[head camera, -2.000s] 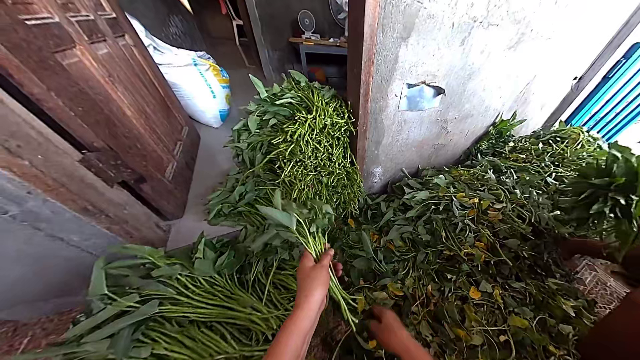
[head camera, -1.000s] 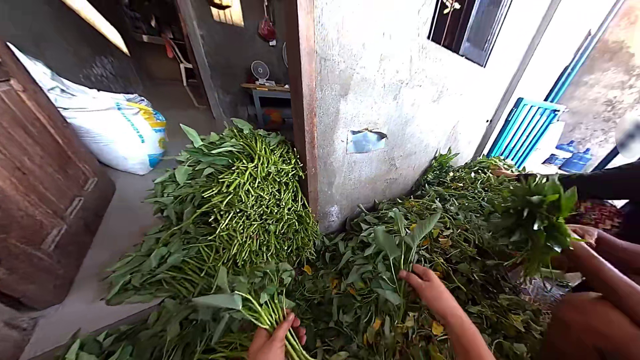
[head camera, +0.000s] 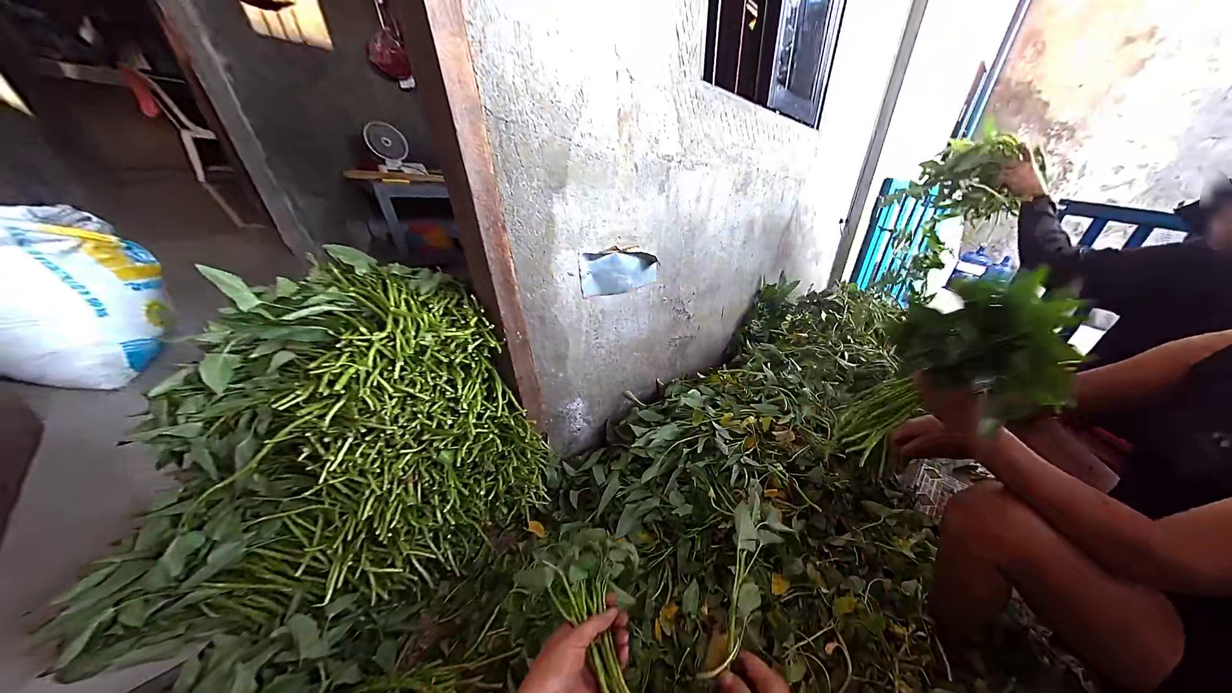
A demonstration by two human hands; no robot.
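Note:
At the bottom centre my left hand [head camera: 577, 654] is closed around a small bunch of leafy green stems [head camera: 587, 582], leaves pointing up. Just right of it, partly cut off by the lower edge, my right hand [head camera: 756, 676] has its fingers at the base of a leafy stem [head camera: 741, 587]. Both hands are over a wide heap of loose leafy greens [head camera: 674, 433], with some yellow leaves in it. To the left stands a tall stack of water spinach [head camera: 385, 414], its cut stem ends facing right and its leaves facing left.
At the right a seated person [head camera: 1039, 500] holds a bunch of greens [head camera: 991, 337]; another person's raised hand [head camera: 1022, 178] holds more. A concrete wall [head camera: 616, 356] with a wooden door post [head camera: 491, 221] borders the heap. A white sack [head camera: 77, 298] sits at the left, a small table [head camera: 395, 183] with a fan behind.
The view has swung right. My right hand has moved from the upright stem it held a second ago down to the bottom edge. Another person's raised hand with greens has come into view.

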